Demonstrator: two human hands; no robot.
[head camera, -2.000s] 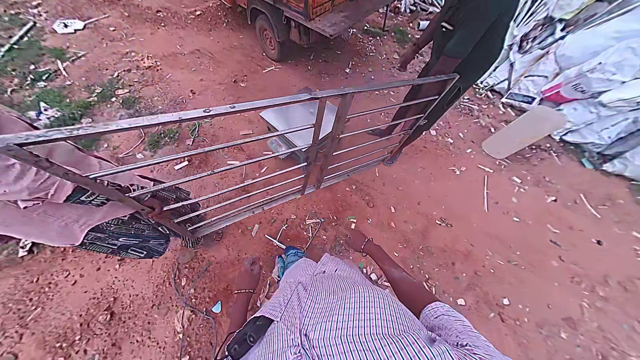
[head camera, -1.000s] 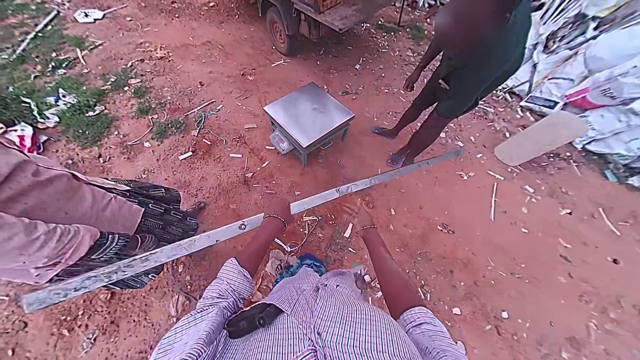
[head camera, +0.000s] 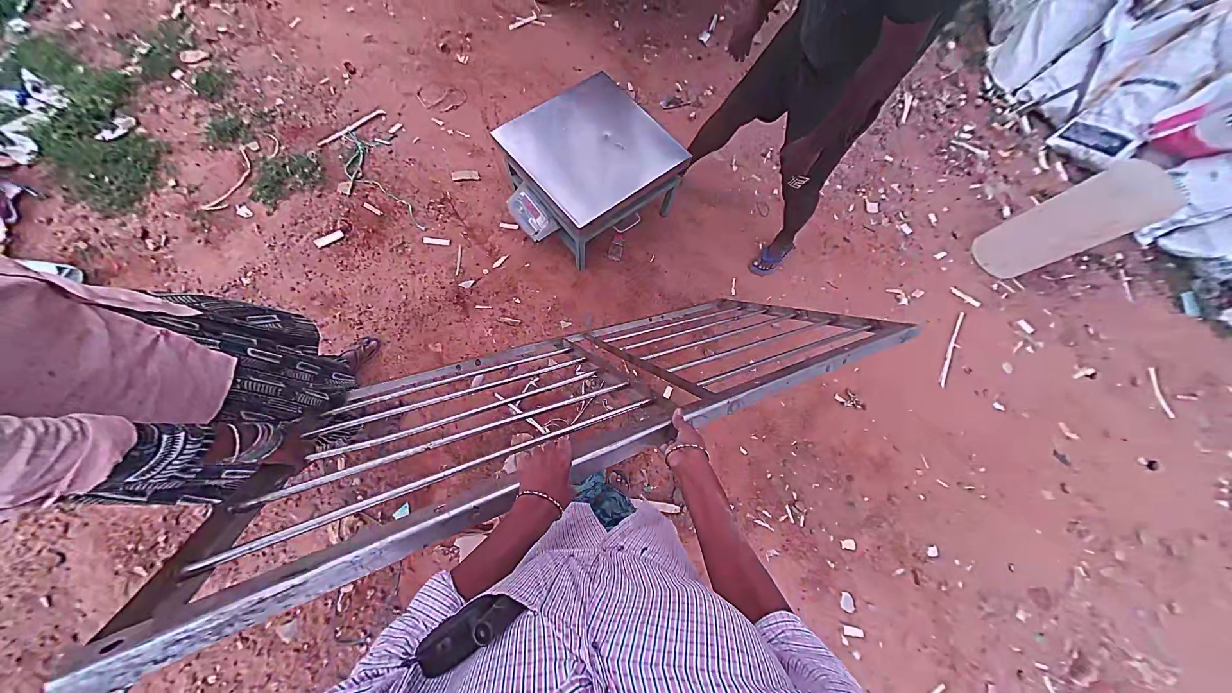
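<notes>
A metal window grille with parallel bars (head camera: 664, 423) lies tilted in front of me, its near rail crossing close to my waist. My left hand (head camera: 546, 469) grips that rail left of the middle, its fingers at the inner edge. My right hand (head camera: 681, 441) holds the same rail near the crosspiece, farther right. At the left end a person in a pink shirt (head camera: 115, 346) has a hand on the grille's end. Beyond the grille stands a platform scale (head camera: 592, 144) with a flat metal top and a display unit at its side.
A second person (head camera: 818, 106) stands barely beyond the scale, to its right. White sacks (head camera: 1116, 77) are heaped at the upper right, beside a flat beige board (head camera: 1078, 219). Sticks and pale scraps litter the red dirt, with a tangled cord (head camera: 356, 164) left of the scale.
The grille has tipped from upright to a flatter slant, its barred face now showing. My hands, off it two seconds ago, now hold its near rail. The view has turned downward.
</notes>
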